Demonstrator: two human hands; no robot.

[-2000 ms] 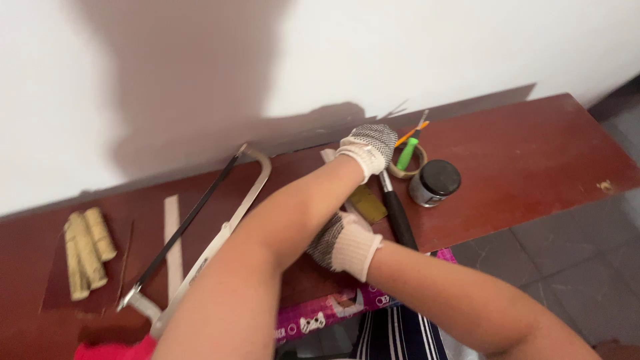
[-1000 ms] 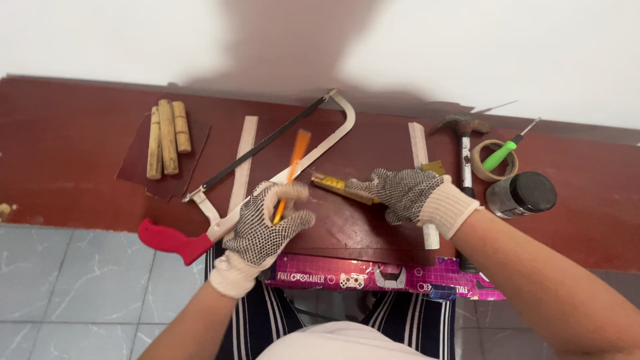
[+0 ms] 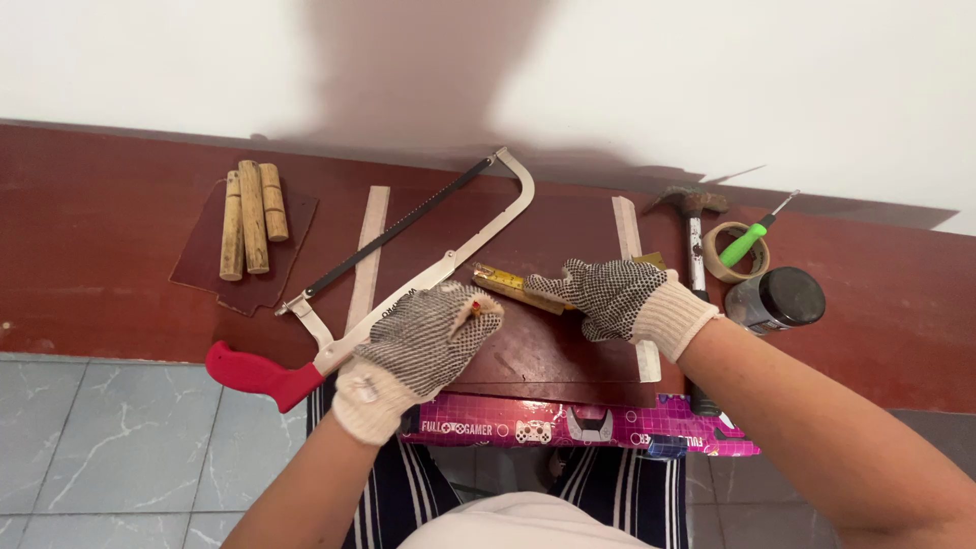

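Both hands wear knit gloves with dark dots. My left hand (image 3: pixel 435 335) is curled closed beside the frame of a hacksaw (image 3: pixel 450 259); a small orange-red tip (image 3: pixel 476 308) of the slim, pencil-like thing it grips shows between the fingers. To its right, my right hand (image 3: pixel 618 301) pinches a yellow tape-measure blade (image 3: pixel 499 277) lying along a short bamboo or wood piece (image 3: pixel 534 300); its palm side is hidden. These are over a dark red sheet (image 3: pixel 526 351) with pale tape strips at left (image 3: pixel 368 259) and right (image 3: pixel 627 229).
Three bamboo sticks (image 3: pixel 252 217) lie on a brown sheet (image 3: pixel 202 263) at left. At right are a claw hammer (image 3: pixel 695 244), a tape roll (image 3: pixel 714 255) with a green-handled screwdriver (image 3: pixel 741 246) across it, and a black-lidded jar (image 3: pixel 789 297). Pink printed wrap (image 3: pixel 534 427) lines the near edge.
Since the oldest frame, my hands have moved from beside the tape roll to mid-bench. The orange thing, upright in my left hand one second ago, is now mostly hidden in it. The view has shifted.
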